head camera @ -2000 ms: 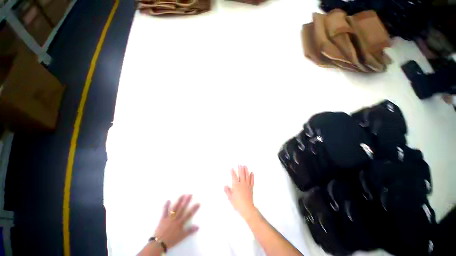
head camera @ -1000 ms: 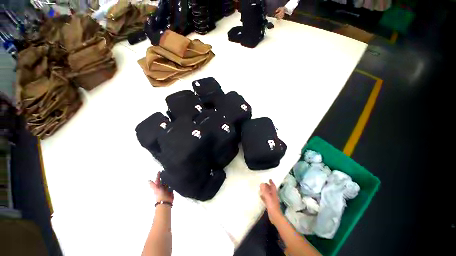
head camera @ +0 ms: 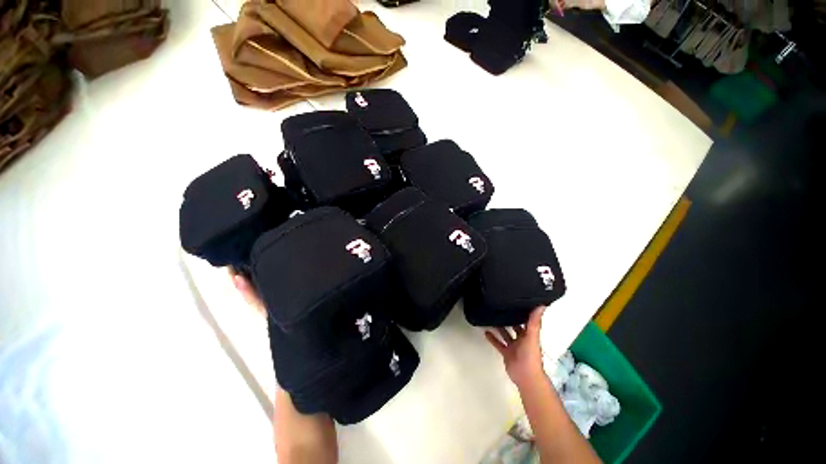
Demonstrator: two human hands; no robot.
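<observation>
Several boxy black bags (head camera: pixel 317 267) with small white logos are heaped on the white table (head camera: pixel 598 136), some on top of others. My left hand (head camera: pixel 246 290) is at the heap's left side, against the near bags. Most of it is hidden behind them, and the forearm shows below. My right hand (head camera: pixel 523 349) is at the front edge of the rightmost bag (head camera: pixel 514 263), with fingers apart and fingertips touching its lower side. It is not closed round the bag.
Brown floppy pieces (head camera: pixel 308 50) lie behind the heap, and more brown pieces (head camera: pixel 109 36) are at the far left. More black items (head camera: pixel 498 36) stand at the back. A green crate (head camera: pixel 634 403) with white wads (head camera: pixel 584 394) is beyond the table's right edge. Pale creased material (head camera: pixel 36 399) lies at lower left.
The view has moved closer to the black heap. My right hand has come from the table edge to the rightmost bag. My left hand is now largely hidden by the bags.
</observation>
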